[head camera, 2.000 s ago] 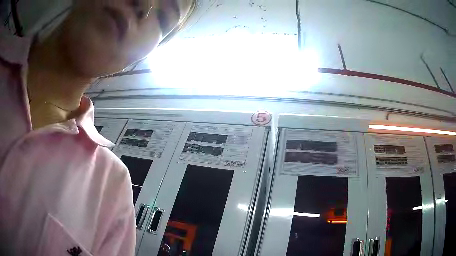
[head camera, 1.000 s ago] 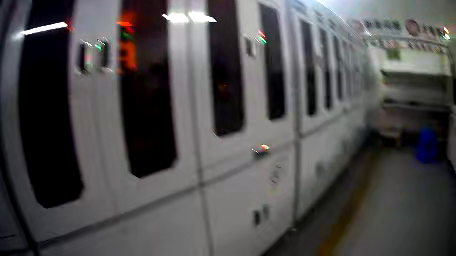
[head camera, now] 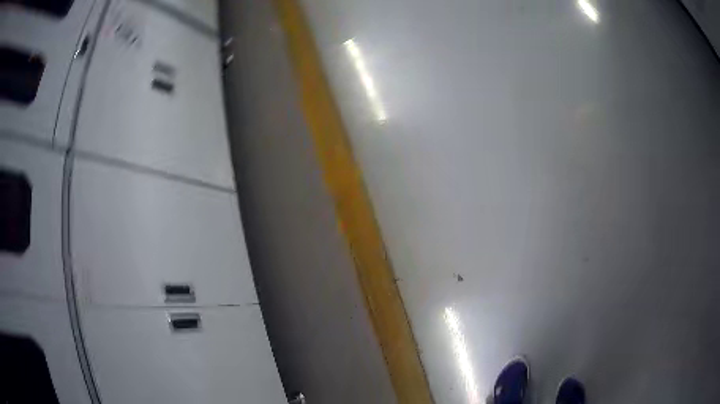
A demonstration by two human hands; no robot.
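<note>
Neither of my hands is in the picture. Nearest in front of me is the glossy grey floor (head camera: 489,181) with a yellow line (head camera: 347,189) running from the top to the bottom edge. The tips of two blue shoes (head camera: 513,380) show at the bottom right. White lower cabinet panels (head camera: 158,237) with small paired recessed handles (head camera: 179,291) stand on the left, tilted in the view.
Cabinet doors with dark windows (head camera: 14,211) show at the far left edge, cut off. A small dark speck (head camera: 459,277) lies on the floor. Light strips reflect in the floor. A dark edge crosses the top right corner.
The view has swung from a person in a pink shirt and the upper cabinets, along the cabinet row, down to the floor. The person and the blue object on the floor are out of view.
</note>
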